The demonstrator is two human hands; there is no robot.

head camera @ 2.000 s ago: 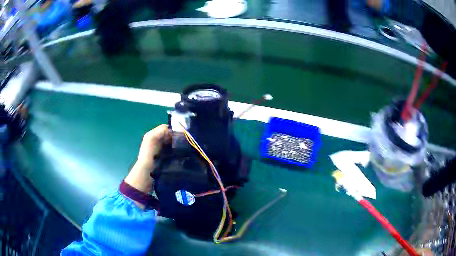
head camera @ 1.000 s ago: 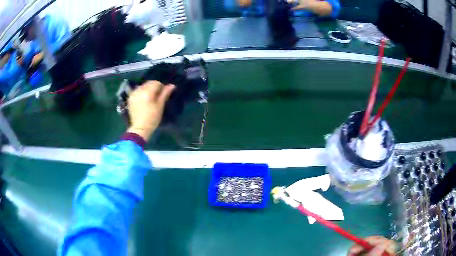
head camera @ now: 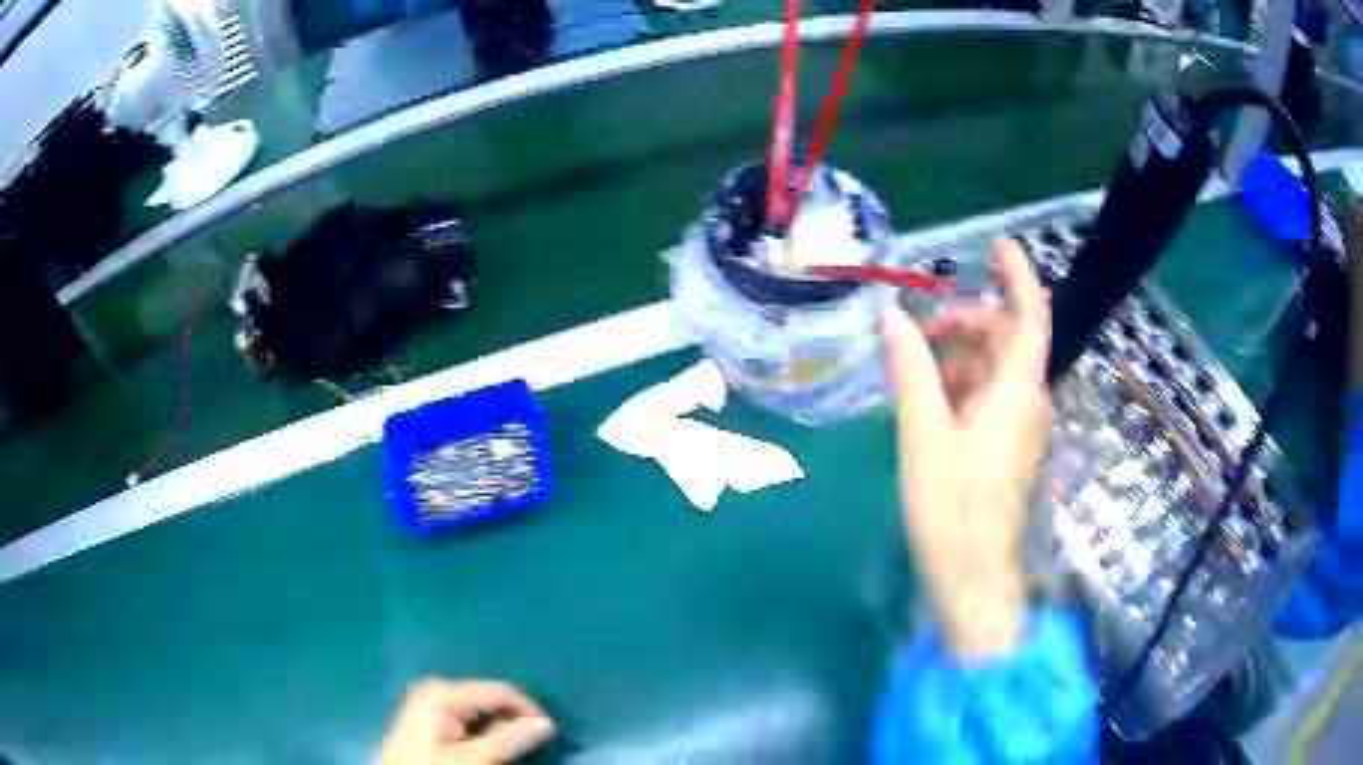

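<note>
The grease jar (head camera: 800,336), wrapped in clear plastic, stands at the bench's back edge. Two red sticks (head camera: 825,112) rise from it, and a third red stick (head camera: 882,277) lies low across its mouth with white paste at its inner end. My right hand (head camera: 972,404) is beside the jar, thumb and forefinger apart around the stick's outer end, with no clear grip. My left hand (head camera: 464,725) is loosely curled at the bottom edge, partly cut off, with nothing visible in it. The black lens housing (head camera: 359,292) lies on the green strip beyond the pale rail.
A blue screw box (head camera: 468,456) and a white paper scrap (head camera: 695,434) lie on the bench. A clear motor tray (head camera: 1166,493) is at the right. The black electric screwdriver (head camera: 1136,217) hangs over it, its cord curving down. A blue sleeve (head camera: 1330,568) shows at the right edge.
My left hand has left the housing beyond the rail and come back to the front of the bench. My right hand has brought the red stick from the front right to the jar. The view has swung right.
</note>
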